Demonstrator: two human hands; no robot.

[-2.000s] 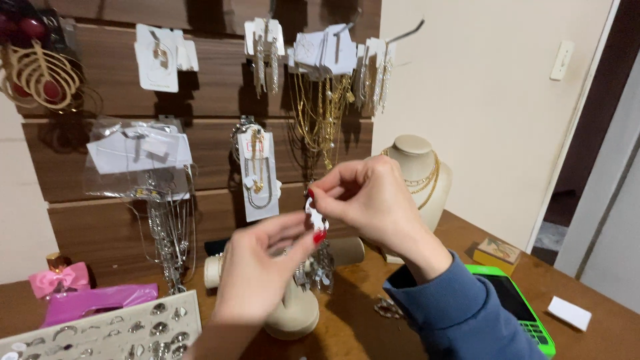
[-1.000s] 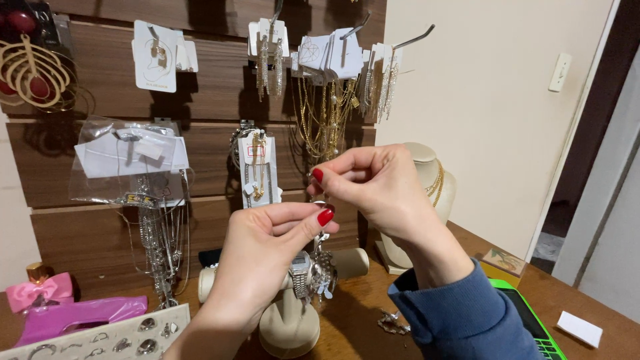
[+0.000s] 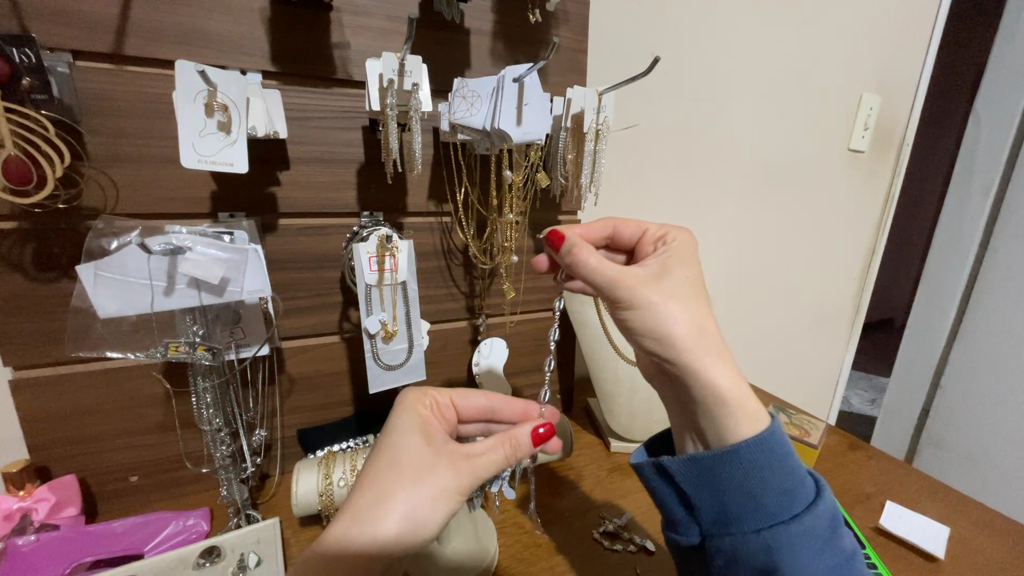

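A silver beaded bracelet or chain hangs stretched between my two hands, nearly upright. My right hand, above, pinches its upper end between thumb and forefinger. Lower and to the left, my left hand pinches it near its lower part; a thin end dangles below the fingers. Behind my left hand stands a cream bracelet roll display with gold and silver bracelets, partly hidden. Gold necklaces on white cards hang from a hook behind. A small heap of chain jewelry lies on the wooden table below.
Carded earrings and silver chains hang on the slatted wood panel. A cream necklace bust stands behind my right hand. A ring tray and purple plastic bag are lower left. A white card lies at right.
My hands have moved apart, the right one now above the left. The beaded chain shows stretched between them, where earlier it was mostly hidden by the fingers.
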